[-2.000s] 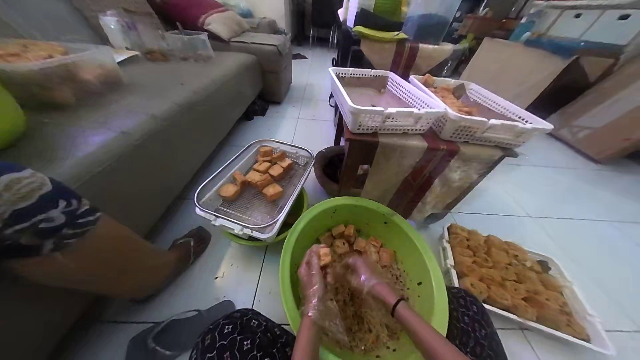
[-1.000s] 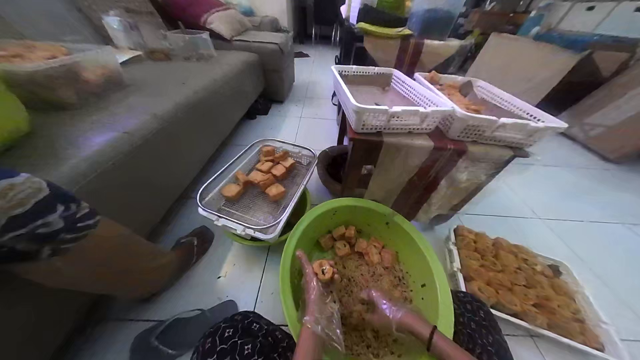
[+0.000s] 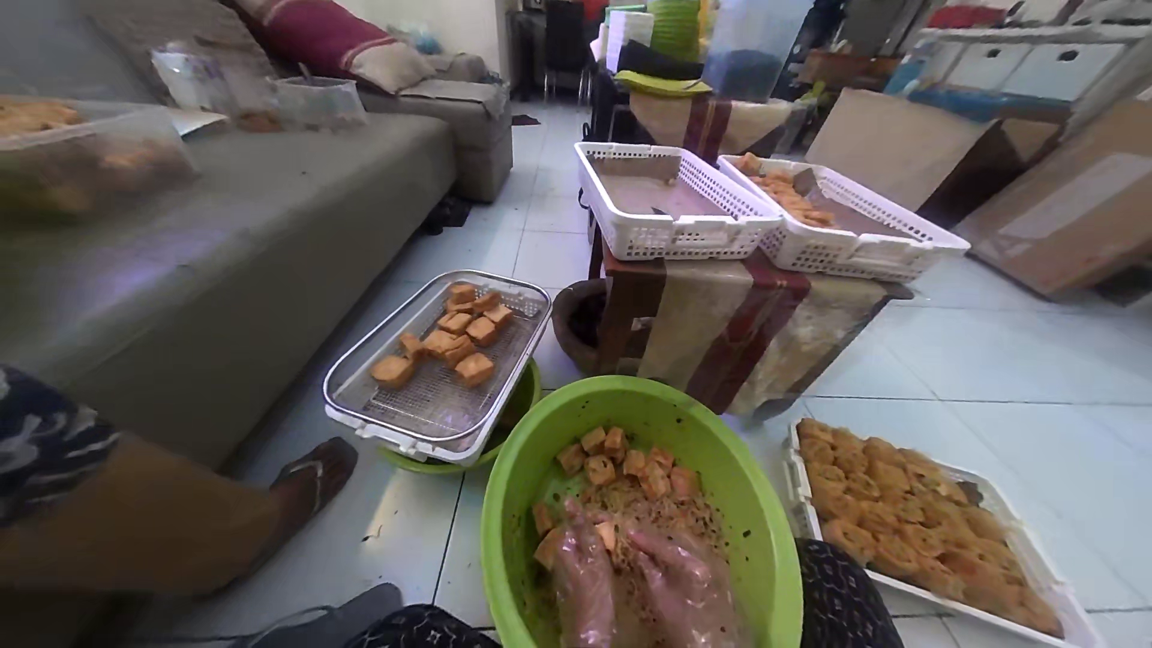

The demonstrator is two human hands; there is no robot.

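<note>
Both my hands wear clear plastic gloves and are down in a green plastic basin (image 3: 756, 504). A fried tofu piece (image 3: 607, 536) sits between my left hand (image 3: 585, 576) and my right hand (image 3: 679, 576); the fingers of my left hand are against it. Around and under my hands lies a shredded noodle-like filling (image 3: 630, 504) with dark flecks. Several tofu cubes (image 3: 601, 468) rest at the basin's far side, and a few more lie by its left wall. My right hand touches the filling, its fingers partly spread; whether it holds any is unclear.
A wire mesh tray (image 3: 432, 400) with tofu pieces rests over another green basin (image 3: 526, 396). At right, a white tray (image 3: 1017, 522) holds many filled pieces. Two white baskets (image 3: 675, 236), (image 3: 864, 256) stand on a covered table (image 3: 747, 333). Another person's leg (image 3: 171, 513) is at left, beside a sofa (image 3: 270, 270).
My left hand has moved down from the basin's left side, where it held up a filled tofu piece, into the filling. My right hand has stayed low in the basin.
</note>
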